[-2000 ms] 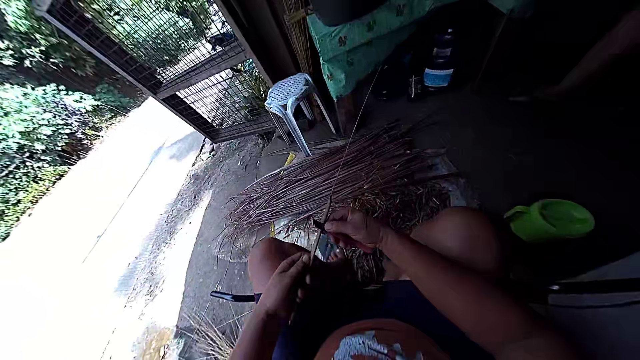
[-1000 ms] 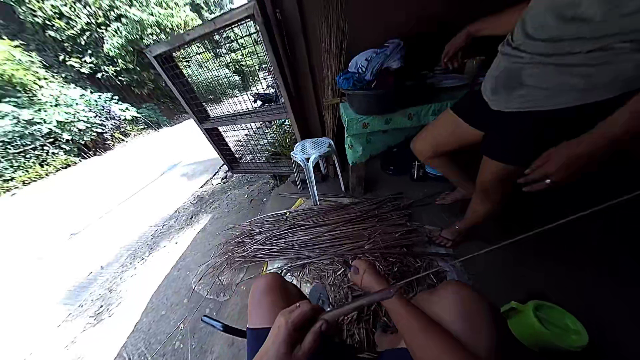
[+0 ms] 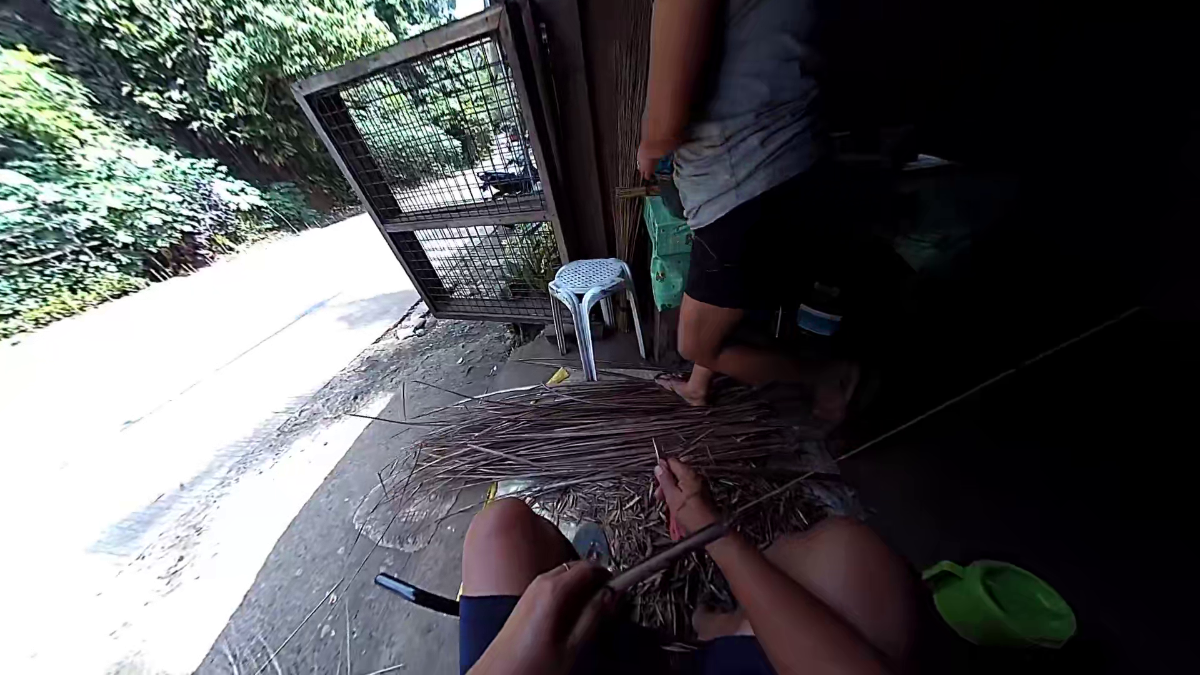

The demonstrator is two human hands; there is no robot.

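My left hand (image 3: 561, 600) grips the thick end of a long, thin stalk (image 3: 670, 557), which slants up to the right across my right forearm. My right hand (image 3: 686, 499) is beyond the stalk, its fingers bent above the scraps. A bit of red (image 3: 674, 527) shows by its palm and a thin pale tip by its fingertips; what it holds is not clear. Past my knees a pile of long, dry brown stalks (image 3: 562, 427) lies across the ground, with short peelings (image 3: 609, 502) between it and me.
A white plastic stool (image 3: 592, 274) stands behind the pile, near a mesh gate (image 3: 389, 228). Another person (image 3: 750, 141) stands at the pile's far right, one foot touching its edge. A green plastic vessel (image 3: 1008, 603) sits at my right, and a dark curved rod (image 3: 417, 595) juts out left of my knee.
The other person, at the right a second ago, is now farther left, beside the stool and in front of the cloth-covered table. My left hand still grips a stalk.
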